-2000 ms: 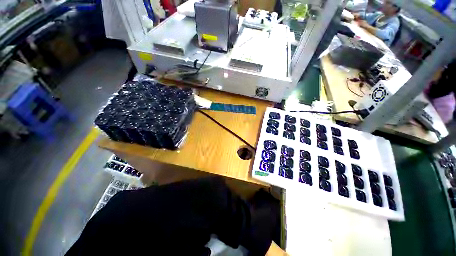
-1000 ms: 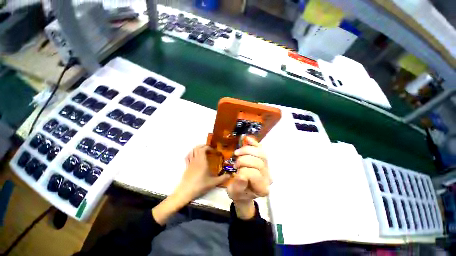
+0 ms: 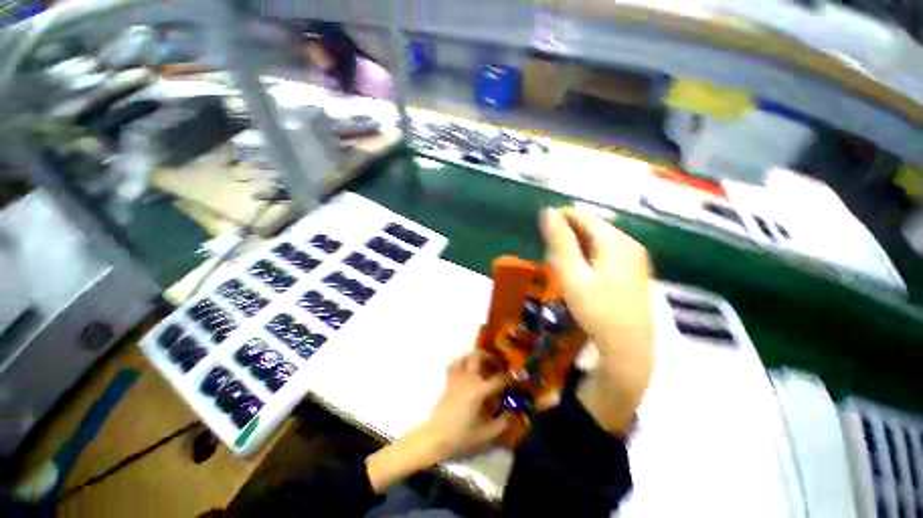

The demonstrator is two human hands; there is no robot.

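Observation:
The orange toggle press fixture (image 3: pixel 513 304) stands on the white work surface, its dark metal clamp linkage (image 3: pixel 547 322) in front of the upright plate. A small glossy dark part (image 3: pixel 514 402) with a purple-blue shine is at the nest. My left hand (image 3: pixel 471 405) is at the near left of the nest, fingers and thumb around it; blur hides whether they grip the part or the fixture. My right hand (image 3: pixel 602 288) is raised at the upper right of the fixture, fingers curled; whether it holds the lever cannot be told.
A white tray with rows of black parts (image 3: pixel 344 214) lies at left. Another white tray (image 3: pixel 744 369) with a few black parts is at right, and a filled tray (image 3: pixel 855 445) sits at the right edge. A green conveyor (image 3: pixel 466 218) runs behind. A person (image 3: pixel 369 79) sits beyond.
The view has swung from the wooden side table to the fixture, then shifted left. My right hand has moved up from the front of the clamp; my left hand stays at the nest.

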